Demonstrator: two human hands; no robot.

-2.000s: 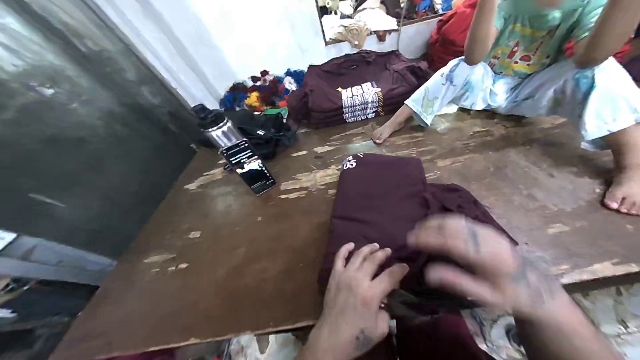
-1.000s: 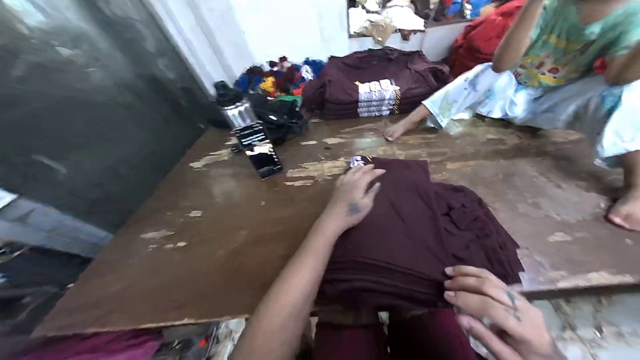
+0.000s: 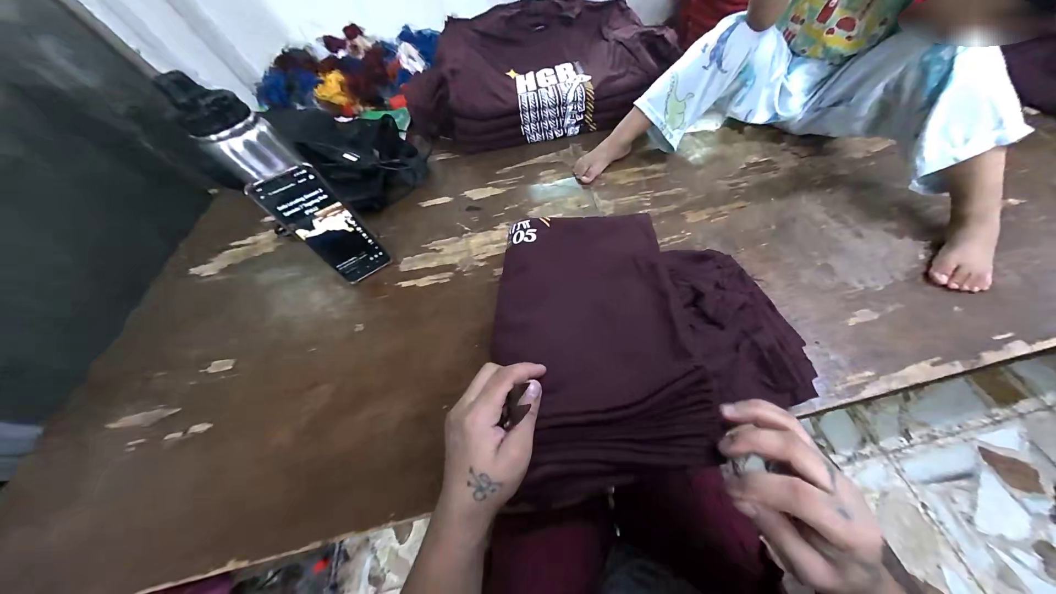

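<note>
A stack of folded maroon fabric garments (image 3: 594,322) lies near the front edge of the wooden table, with a printed mark at its top left corner. Looser maroon cloth (image 3: 734,322) spreads out on its right side. My left hand (image 3: 495,437) is at the stack's lower left edge, thumb and forefinger curled near each other; whether cloth is pinched between them is unclear. My right hand (image 3: 800,487) is beside the lower right corner, fingers bent and apart, with no cloth seen in it.
A phone (image 3: 322,223) leans on a steel bottle (image 3: 239,136) at the left, beside a black bag (image 3: 355,157). Printed maroon shirts (image 3: 544,74) are piled at the back near colourful yarn (image 3: 346,78). A person's bare foot (image 3: 965,252) rests on the table (image 3: 330,396) at the right.
My left hand has moved from the top of the stack down to its lower left edge. My right hand remains near the lower right corner.
</note>
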